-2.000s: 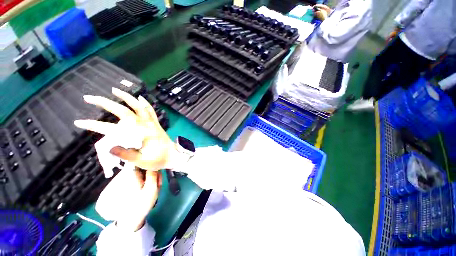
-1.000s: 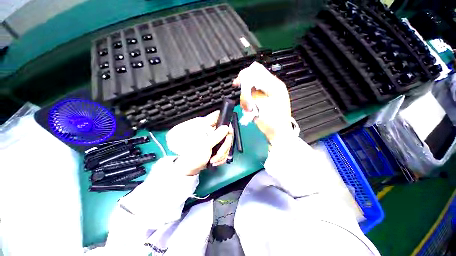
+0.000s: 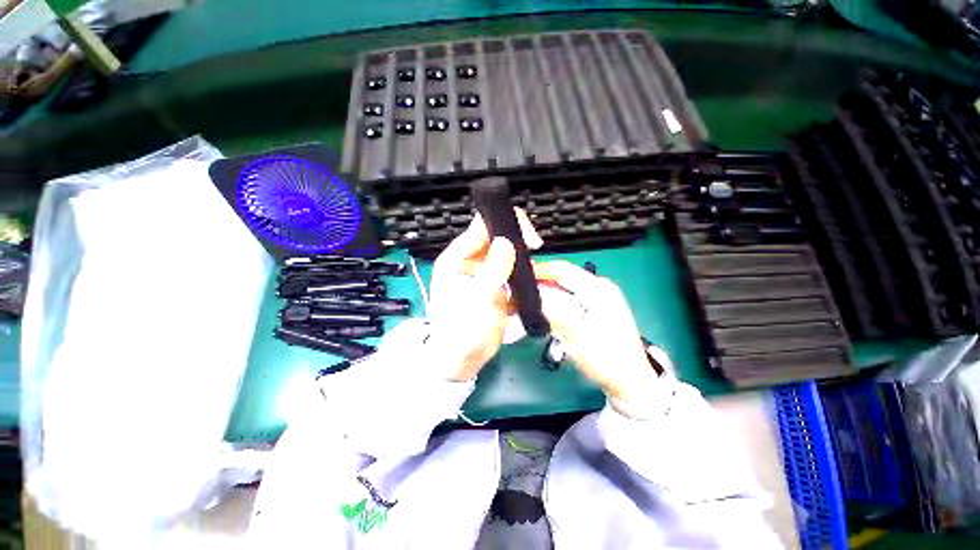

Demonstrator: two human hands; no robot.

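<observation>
A matte black tube housing (image 3: 509, 252) is held upright at a slant over the green mat. My left hand (image 3: 469, 290) grips it, with the thumb across its front. My right hand (image 3: 586, 322) is at the tube's lower end, with a white wiping cloth (image 3: 516, 326) partly showing between the hands. Whether the right fingers close on the tube or only on the cloth is partly hidden. A small dark piece (image 3: 552, 353) lies just below the right hand.
A slotted tray (image 3: 537, 102) with rows of small black end parts is stacked behind. The desk fan (image 3: 299, 204) and loose black pieces (image 3: 333, 305) are left. A lined box (image 3: 150, 333) stands far left. The right-hand tray (image 3: 758, 312) and blue crate (image 3: 806, 462) are right.
The view has swung left. My right hand has come down from beside the tube's top to its lower end. The tube stays in my left hand.
</observation>
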